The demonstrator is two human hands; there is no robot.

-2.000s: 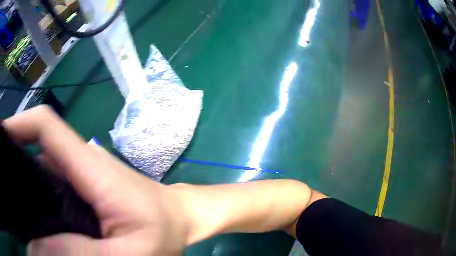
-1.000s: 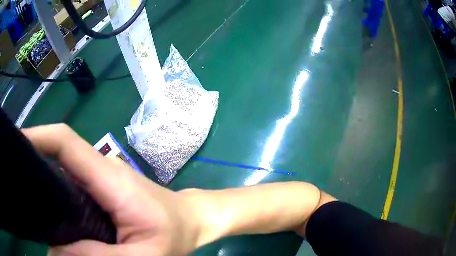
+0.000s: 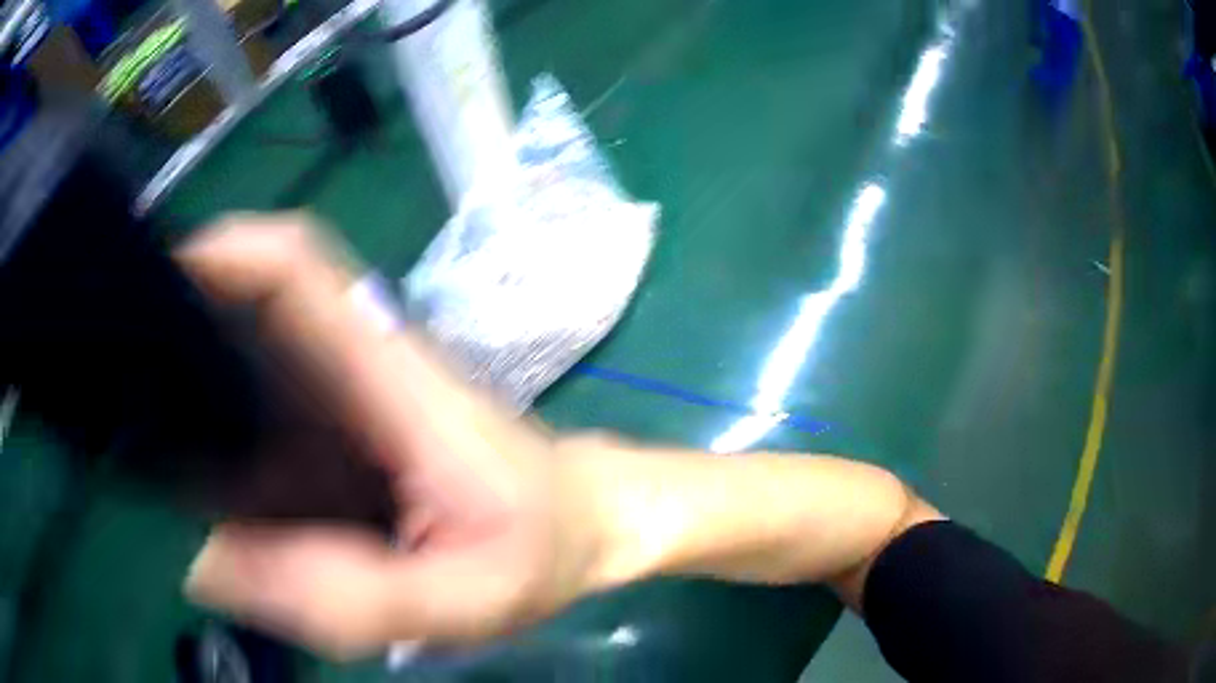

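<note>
My right hand (image 3: 414,494), bare and blurred, reaches in from the right and is closed around the thick black electric screwdriver (image 3: 174,347) at the left. The driver's tip cannot be made out. A dark round thing, partly seen, lies below my hand near the bottom edge; it is too blurred to name surely. My left hand is not in view.
A clear bag of silvery bits (image 3: 540,274) lies beyond my hand, against a white post (image 3: 454,94). A black cylinder (image 3: 344,100) stands behind at the left, near a box with green and dark items (image 3: 167,74). A yellow line (image 3: 1104,360) runs down the right.
The whole view has shifted, so the bag and post sit further right and higher. My right hand and the driver appear further right and more blurred. The white and blue feeder part is now hidden.
</note>
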